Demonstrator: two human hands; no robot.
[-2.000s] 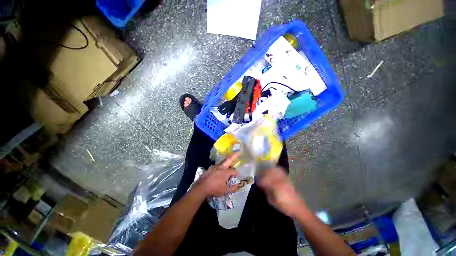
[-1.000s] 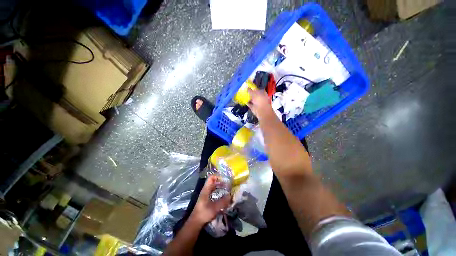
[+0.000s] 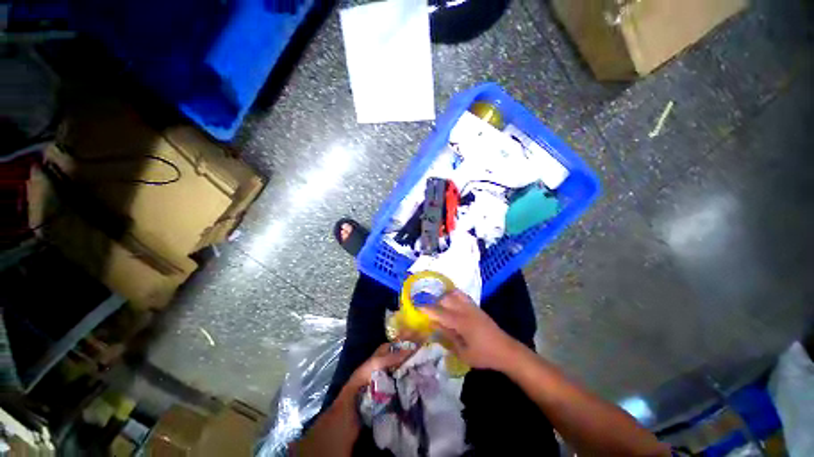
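My right hand point(image 3: 469, 328) holds a yellow tape roll point(image 3: 427, 284) with a pale core, just in front of the blue basket's near edge. My left hand point(image 3: 388, 361) is close below it, on more yellow tape and a crumpled whitish wrapper point(image 3: 415, 406) with dark and reddish print. Part of another yellow roll shows below my right hand. The fingers of my left hand are partly hidden. The blue basket point(image 3: 578, 189) holds a black and red item point(image 3: 435, 214), a teal-green piece point(image 3: 533, 210), white papers and a yellow roll point(image 3: 486, 113) at its far end.
A white sheet point(image 3: 388, 62) lies on the speckled floor beyond the basket. A carton point(image 3: 656, 36) stands at the upper right. Flattened cardboard point(image 3: 152, 192) and a larger blue container point(image 3: 236, 67) are at the left. Clear plastic film point(image 3: 308, 384) lies beside my left leg.
My right hand has come back from inside the basket with a yellow roll, to beside my left hand. The yellow roll near the black and red item is gone from the basket. The view has shifted.
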